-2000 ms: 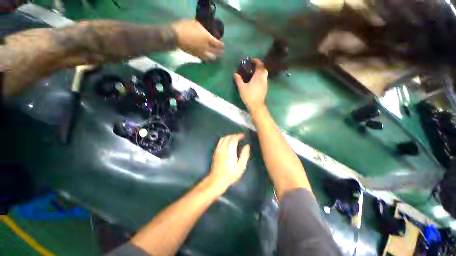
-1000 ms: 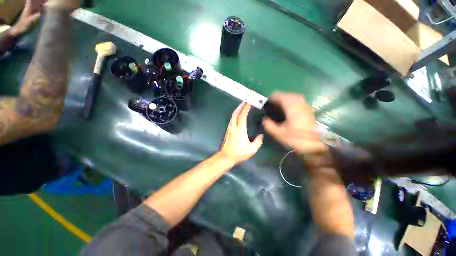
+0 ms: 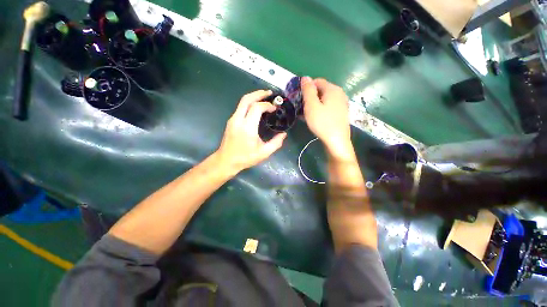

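My left hand (image 3: 243,135) is closed around a black round housing (image 3: 279,118), its open end facing up. A small white round part shows at the housing's rim. My right hand (image 3: 327,108) is beside it, with its fingers on a dark blue-silver round disc (image 3: 294,89) at the housing's upper right. The disc is partly hidden by my right fingers. The lead wires between disc and housing are too small to make out. A thin pale curved wire (image 3: 301,163) lies on the mat below my right hand.
Several open black housings (image 3: 107,88) with green parts stand at upper left, beside a mallet (image 3: 23,75). A white rail (image 3: 240,57) edges the green conveyor, which bears black units (image 3: 468,90). More parts lie at right, partly behind a dark blurred shape. A brown tray (image 3: 474,240) is lower right.
My right hand has come down and left to the housing's disc. My left hand has closed around the housing. The view has shifted right, and the coworker's arm and upright black unit are out of view.
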